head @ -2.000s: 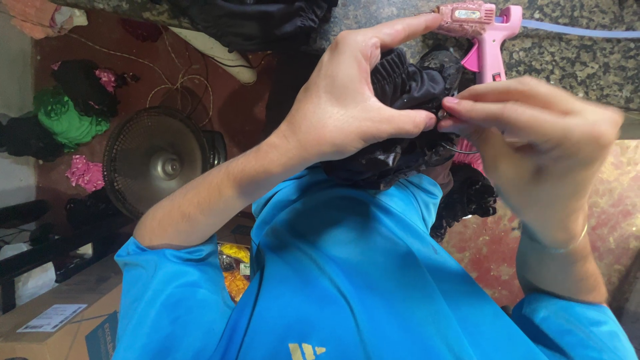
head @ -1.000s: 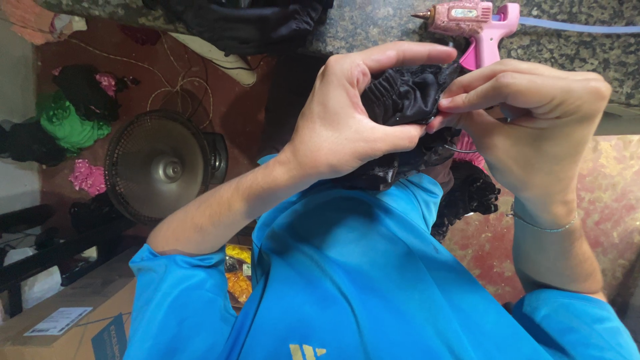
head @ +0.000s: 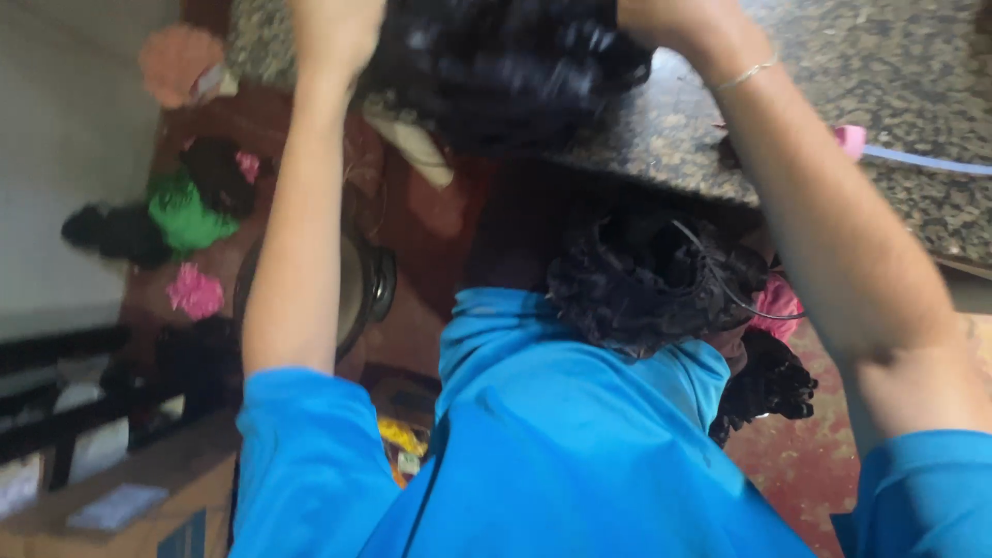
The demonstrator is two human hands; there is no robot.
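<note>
Both arms reach forward to the top edge of the view. My left hand (head: 337, 31) is at the left side of a blurred heap of shiny black fabric (head: 504, 70) on the granite counter; its fingers are cut off by the frame. My right hand (head: 682, 23) is at the heap's right side, its fingers also out of sight. On my lap rests a gathered black fabric piece (head: 620, 302) with a thin dark wire or cord (head: 725, 283) curving out of it. The pink glue gun (head: 851, 141) is mostly hidden behind my right forearm, its pale glue stick sticking out to the right.
The speckled granite counter (head: 876, 70) spans the top right. A round fan (head: 356, 287) stands on the red floor behind my left forearm. Green fabric (head: 186, 213), pink fabric (head: 195, 291) and black pieces lie at left. A cardboard box (head: 194, 480) is at lower left.
Both hands have left the gathered black fabric they were pinching and moved forward to the black heap on the counter. The gathered piece now lies on my lap. The view has shifted.
</note>
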